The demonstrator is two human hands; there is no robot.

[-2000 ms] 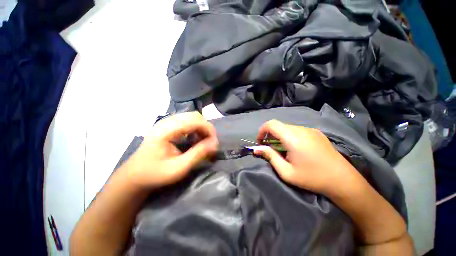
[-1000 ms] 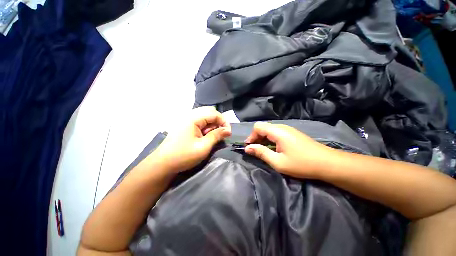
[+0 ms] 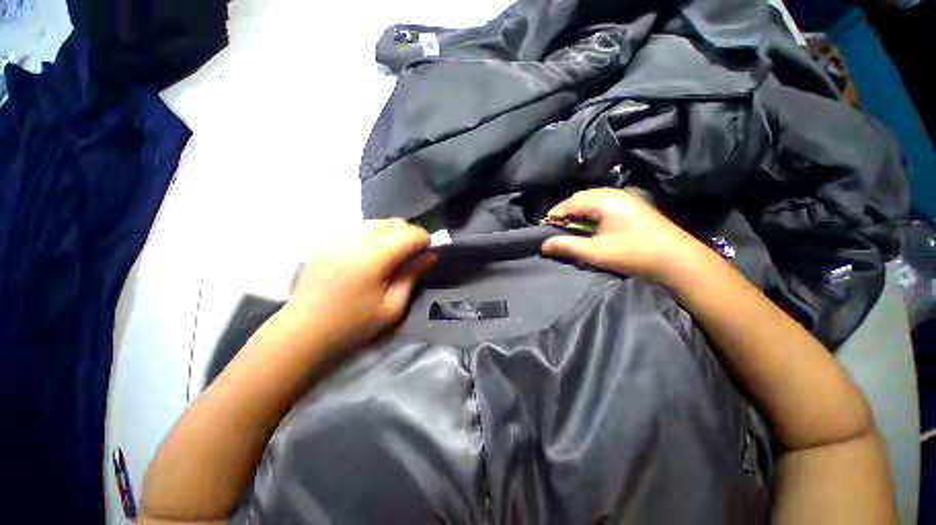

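A grey garment (image 3: 554,292) lies nearest me, its shiny lining (image 3: 369,441) towards my body. A black brand label (image 3: 468,310) lies flat on the matte facing between my hands. My left hand (image 3: 359,277) grips the rolled upper edge of the garment at the left, beside a small white tag (image 3: 440,239). My right hand (image 3: 616,236) holds the same edge at the right. Green thread snips (image 3: 581,225) are held in that hand, mostly hidden by the fingers; the blades are hard to make out.
A pile of grey garments (image 3: 493,113) lies just beyond the worked garment. Navy garments (image 3: 72,236) hang over the left of the white tabletop (image 3: 257,133). Second thread snips (image 3: 124,482) lie at the lower left. Clear plastic (image 3: 913,272) is at the right edge.
Both hands have moved from the label area to the garment's upper edge and spread apart. The label, earlier mostly covered at the fingers and snips, is now uncovered. The camera view has shifted slightly.
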